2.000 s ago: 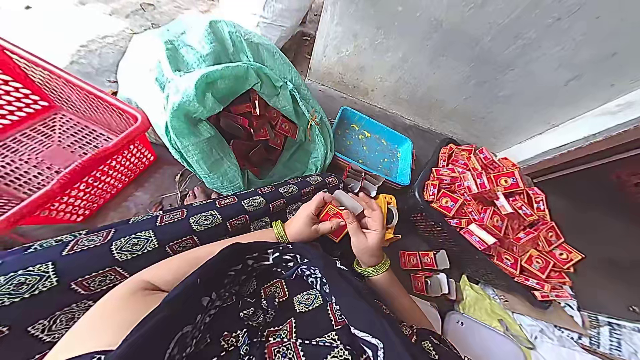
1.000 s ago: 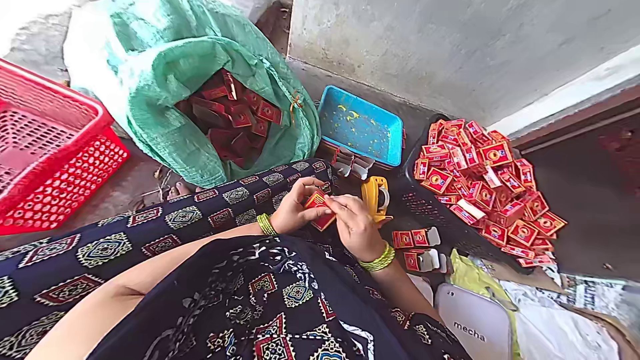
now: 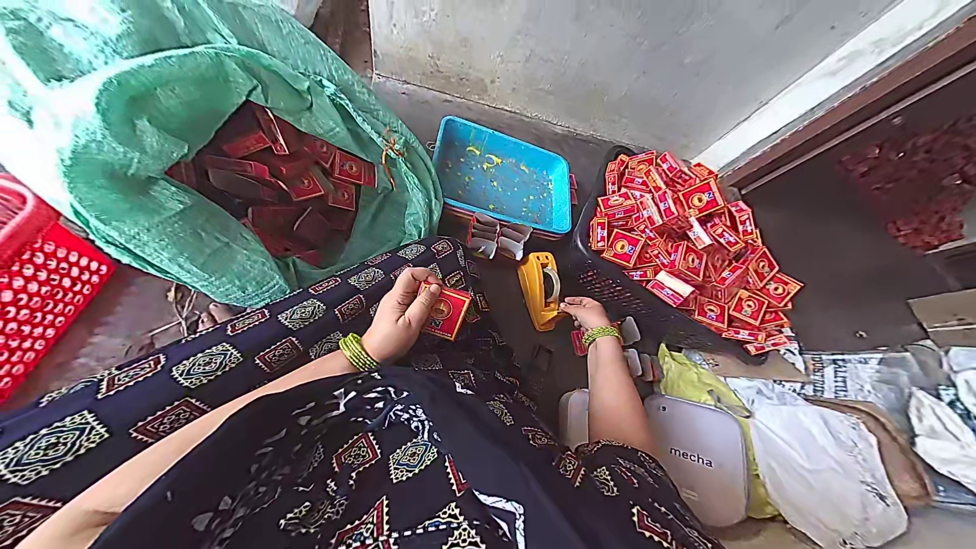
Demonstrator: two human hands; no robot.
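Observation:
My left hand (image 3: 402,313) pinches a small flat red printed box (image 3: 447,310) by its left edge, above the patterned cloth over my lap. At the cutter end of a yellow tape dispenser (image 3: 540,292) is my right hand (image 3: 585,313), thumb and finger closed together there; whether a piece of tape is between them is too small to tell. A roll of tape sits in the dispenser. Beyond it, several small boxes with grey insides (image 3: 498,235) stand beside a blue tray (image 3: 503,177) with yellow specks. More small red boxes (image 3: 581,342) lie partly behind my right wrist.
A green woven sack (image 3: 252,69) of dark red boxes stands ahead on the left, next to a red plastic basket (image 3: 53,297). On the right, a black basket (image 3: 610,282) is heaped with red boxes. A grey case (image 3: 698,457) and white plastic bags (image 3: 820,465) lie nearer.
My hands were together at a small red box; now they are apart. My right hand has moved right to the yellow tape dispenser, while the left keeps a red box.

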